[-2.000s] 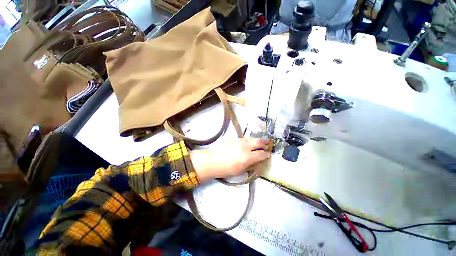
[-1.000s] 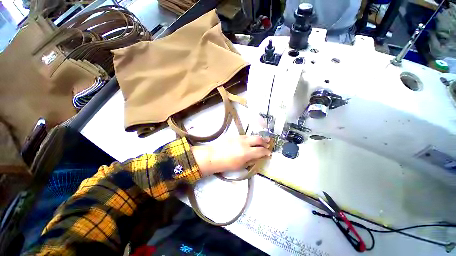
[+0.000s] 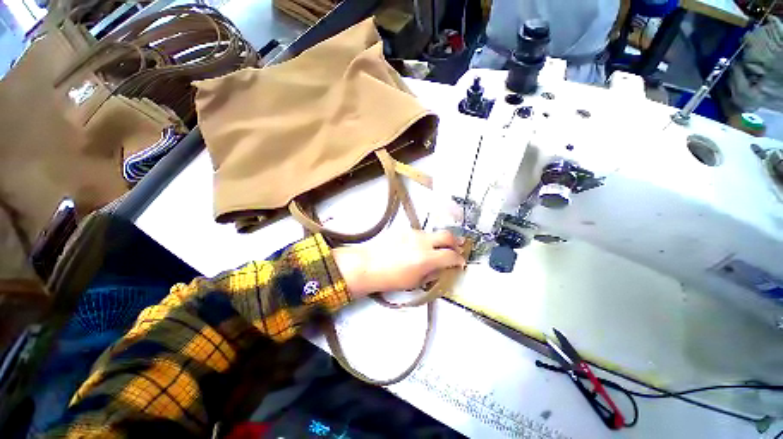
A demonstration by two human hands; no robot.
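Note:
My left hand, in a plaid sleeve, reaches in from the lower left. Its fingertips hold a narrow tan strap beside the presser foot area; the fingers partly hide the strap. The strap hangs in a loop below the hand. The brown tote bag body lies on the white table behind the hand, with another strap loop at its opening. The white sewing machine stands at the right. My right hand is not in view.
Open red-and-black scissors lie at the lower right with a black cord beside them. Brown bags and a strap bundle are heaped at the left. Ruler markings run along the table's front edge. A person in grey is behind the machine.
The view has shifted slightly. My left hand stays by the presser foot on the strap, and the bag lies almost as before.

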